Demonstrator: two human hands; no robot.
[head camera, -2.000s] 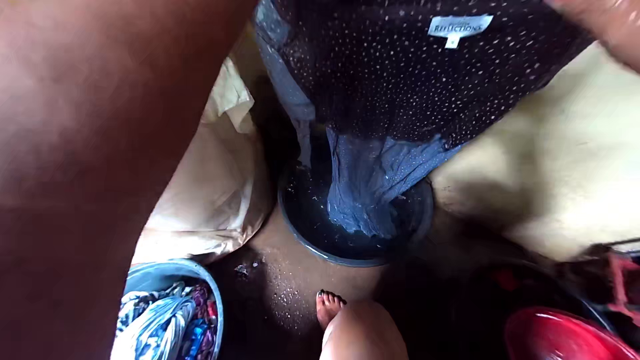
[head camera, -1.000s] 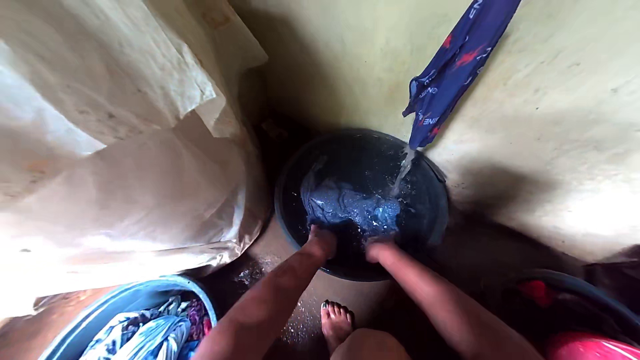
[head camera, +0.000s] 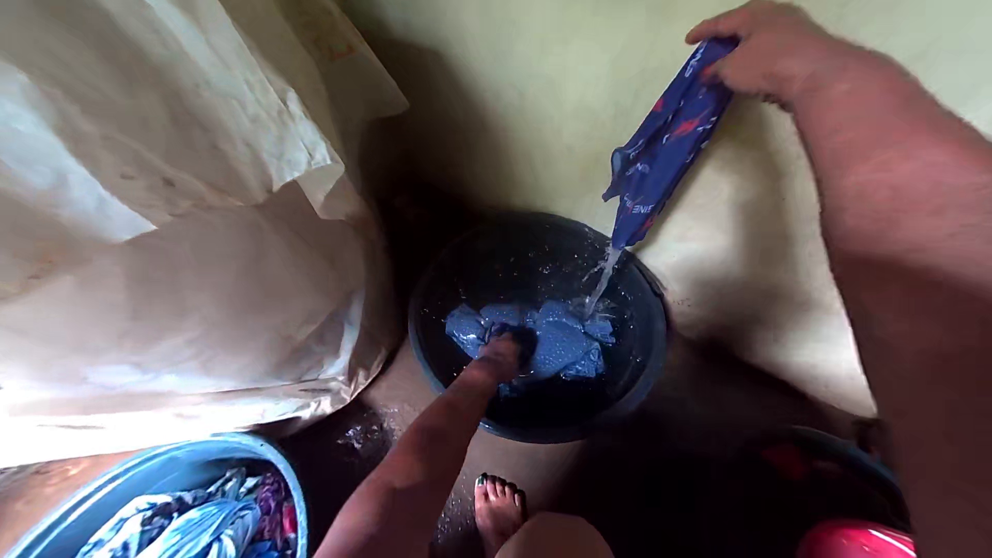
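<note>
A dark round basin (head camera: 655, 364) stands on the floor with water and a wet blue speckled garment (head camera: 559, 345) in it. Down in the basin, my left hand (head camera: 505, 349) is on the garment's left part, its fingers hidden by cloth and shadow. My right hand (head camera: 763, 58), raised at the upper right, pinches the top of a navy cloth (head camera: 666, 147) with red marks and white lettering. The cloth hangs bunched over the basin's right rim, and water streams from its lower tip into the basin.
A pale plastic-like sheet (head camera: 201, 287) drapes at the left. Below it is a light blue tub (head camera: 291, 480) of clothes (head camera: 194, 519). The wall (head camera: 558, 101) rises behind the basin. A red container (head camera: 852, 540) and a dark basin are at the lower right. My bare foot (head camera: 498, 508) is near the basin.
My right hand, in the basin one second ago, is now up at the navy cloth. My left hand stays in the basin. The dark speckled garment that hung in front two seconds ago is no longer raised.
</note>
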